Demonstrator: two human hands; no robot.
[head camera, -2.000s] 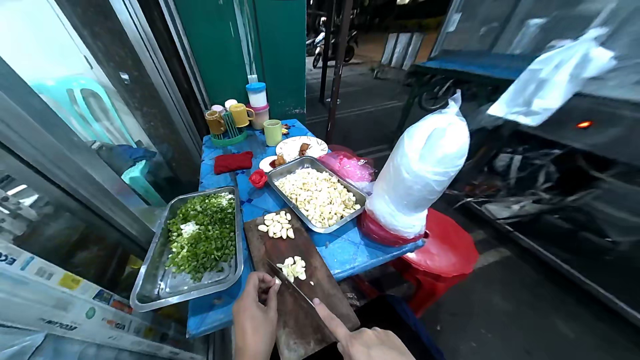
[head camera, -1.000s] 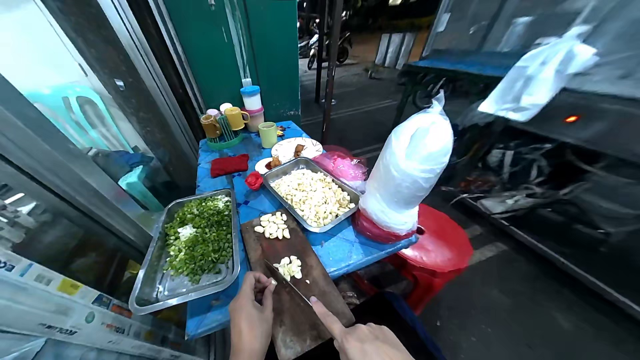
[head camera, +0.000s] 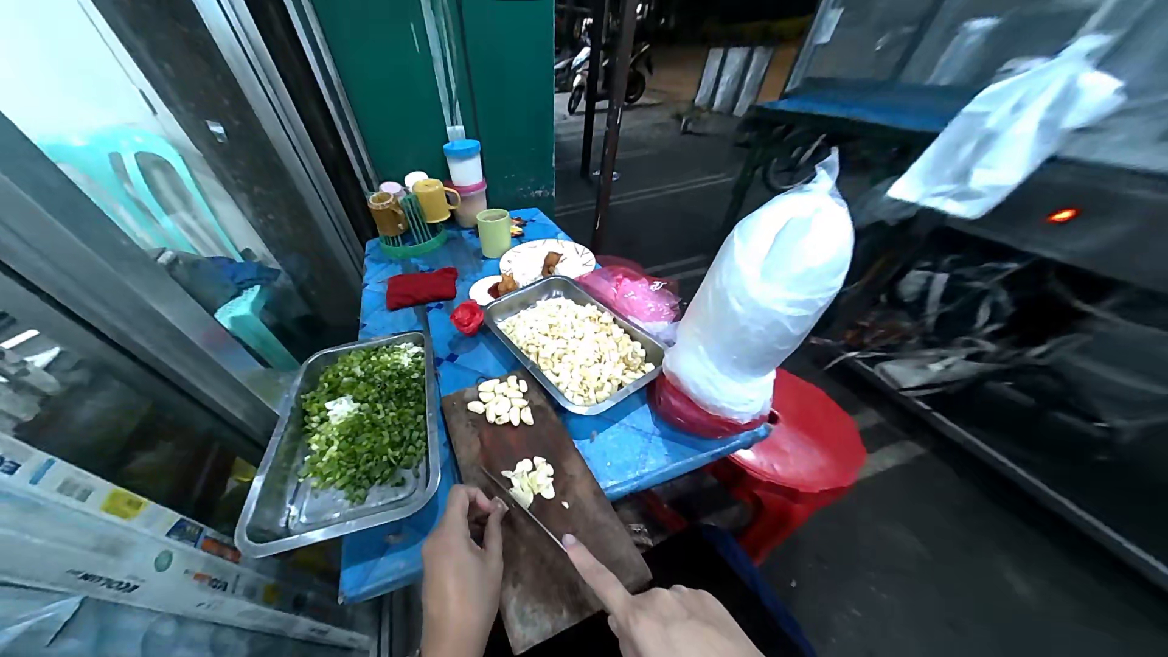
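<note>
A wooden cutting board (head camera: 538, 584) lies on the blue table. My left hand (head camera: 467, 547) pinches a small piece of garlic (head camera: 499, 504) at the board's left edge. My right hand (head camera: 657, 611) grips a knife (head camera: 538, 522), index finger stretched along its spine; the handle is hidden under the hand. The blade touches the board beside a small heap of sliced garlic (head camera: 532, 480). Farther up the board lies a group of whole peeled cloves (head camera: 502, 401). Beyond it, a metal tray (head camera: 593, 409) holds many pale peeled cloves.
Left stands a metal tray (head camera: 251, 520) of chopped green onions. Behind are a red cloth (head camera: 422, 288), a plate (head camera: 570, 258), a green mug (head camera: 495, 234) and a cup rack (head camera: 415, 245). A tall white plastic bag (head camera: 766, 292) stands at the table's right edge, near a red stool (head camera: 812, 443).
</note>
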